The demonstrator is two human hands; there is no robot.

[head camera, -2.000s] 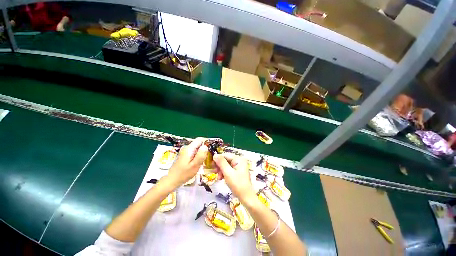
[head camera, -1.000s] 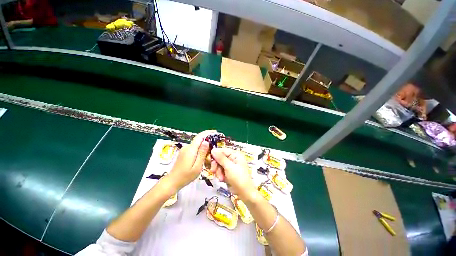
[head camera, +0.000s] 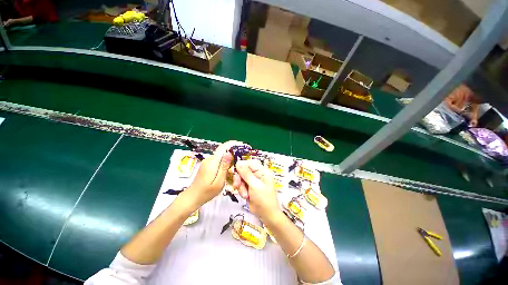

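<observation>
My left hand (head camera: 213,173) and my right hand (head camera: 257,186) meet above the far part of the white sheet (head camera: 206,250). Between their fingertips they hold a small dark part (head camera: 240,151) with thin reddish wires. A bit of yellow shows between the hands, below the dark part; what it belongs to is mostly hidden by the fingers. Several pale oval housings with yellow inside lie on the sheet around the hands, one of them nearest me (head camera: 248,234). Black tabs stick out beside them, such as one at the left (head camera: 174,191).
A worn metal edge (head camera: 133,132) separates the bench from the green conveyor (head camera: 223,119), which carries one pale housing (head camera: 323,143). Yellow-handled cutters (head camera: 429,240) lie on cardboard (head camera: 401,222) at right. A slanted metal post (head camera: 412,106) rises at right. Another person's hands (head camera: 465,106) show beyond.
The housing on the conveyor has moved to the right. My hands stay together on the dark part, with my fingers slightly shifted. The whole view has shifted a little.
</observation>
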